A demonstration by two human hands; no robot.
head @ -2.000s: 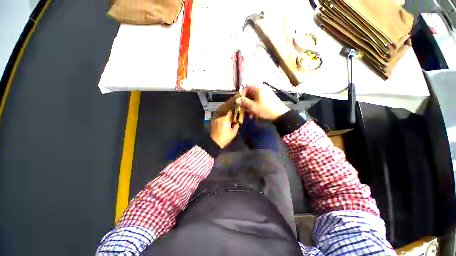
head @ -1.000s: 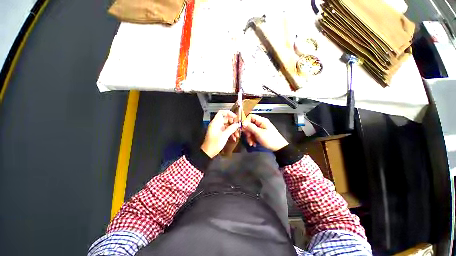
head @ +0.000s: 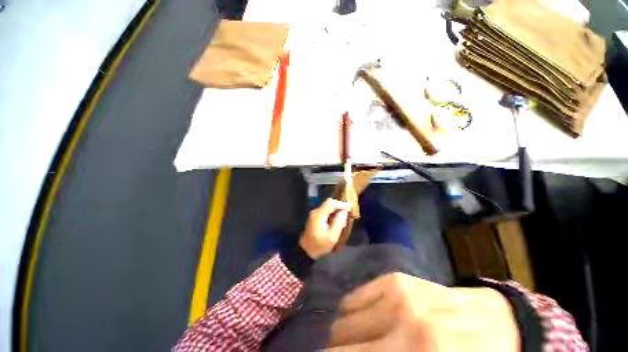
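A brown bag piece (head: 360, 180) hangs around the pale end of the narrow bar anvil (head: 346, 141), which sticks out past the table's front edge. My left hand (head: 326, 227) pinches the bag piece below the bar's tip. My right hand (head: 427, 317) is large and blurred close to the camera, in front of my lap. Its fingers point left, and I cannot tell whether it holds anything. The claw hammer (head: 399, 110) lies right of the bar, beside two small dishes; the nearer dish (head: 452, 117) has gold bits in it.
A brown bag piece (head: 241, 55) lies at the table's left, beside a red strip (head: 279, 106). A stack of bag pieces (head: 534, 48) stands right. A black-handled hammer (head: 521, 148) and a thin dark tool (head: 411, 165) overhang the front edge. A cardboard box (head: 489, 251) is below.
My right hand has left the bag piece and come up close to the camera. My left hand still holds the piece. The view has shifted, showing more of the table's far left.
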